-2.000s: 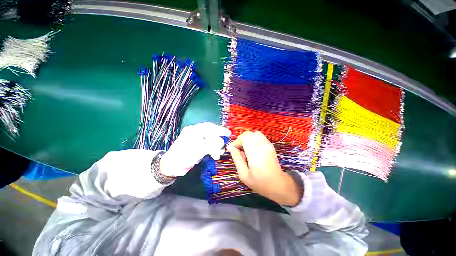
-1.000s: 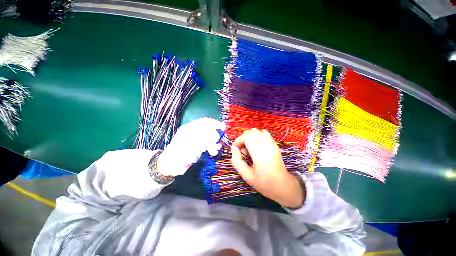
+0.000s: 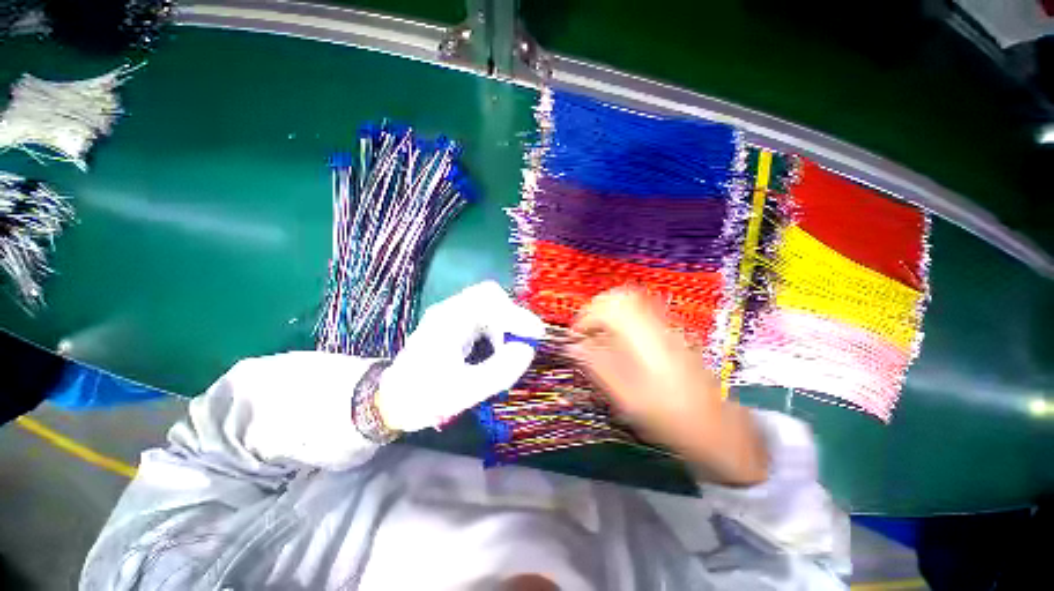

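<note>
My left hand [image 3: 457,358], in a white glove, grips a small blue connector housing [image 3: 520,339] between thumb and fingers. Thin strands run right from the housing towards my right hand. My bare right hand [image 3: 636,352] is motion-blurred over the lower edge of the red wires [image 3: 624,285]; its fingertips are near the strands, and whether they grip one cannot be told. Part-wired harnesses [image 3: 555,421] with blue housings at their left end lie just below both hands, partly hidden by them.
A fanned harness pile [image 3: 387,242] lies left. Purple wires [image 3: 630,225] and blue wires [image 3: 641,144] lie beyond the red. Past a yellow strip [image 3: 756,219] are red, yellow [image 3: 850,271] and pink wires [image 3: 826,358]. White wires [image 3: 58,113] lie far left. A metal rail [image 3: 647,92] edges the table.
My right hand has moved a little right and is now blurred. My left hand has turned slightly, with the blue housing now pointing right and a dark gap showing between its fingers.
</note>
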